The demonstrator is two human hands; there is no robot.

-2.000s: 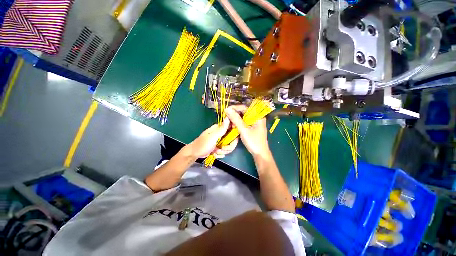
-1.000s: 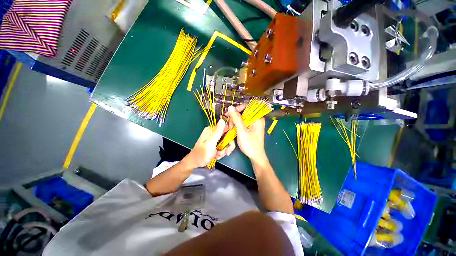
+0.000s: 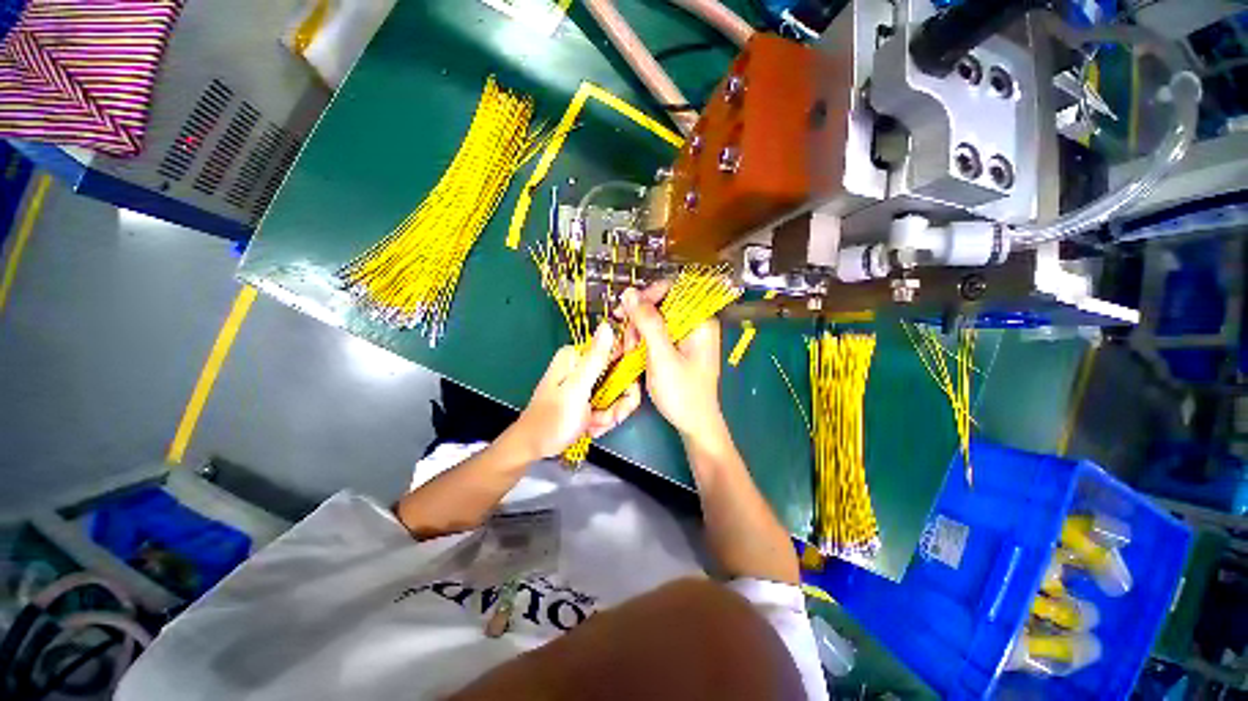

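Note:
My left hand is closed around a fanned group of yellow wires whose upper ends point at the machine. My right hand is closed on a thicker bundle of yellow wires, its upper ends fanned to the upper right. The hands touch, and the lower ends of wires stick out below my left hand. The silvery crimping applicator is just ahead of my fingertips. Whether a wire end sits in it cannot be told. The orange-brown block and grey machine head stand above it to the right.
A loose yellow wire pile lies left of the machine on the green bench. A straighter pile and stray wires lie right of my hands. A blue bin with wrapped bundles is at lower right. Yellow tape marks the mat.
Since two seconds ago the wires in my left hand have swung left and spread apart from the thicker bundle. Over the last second the hands have hardly moved.

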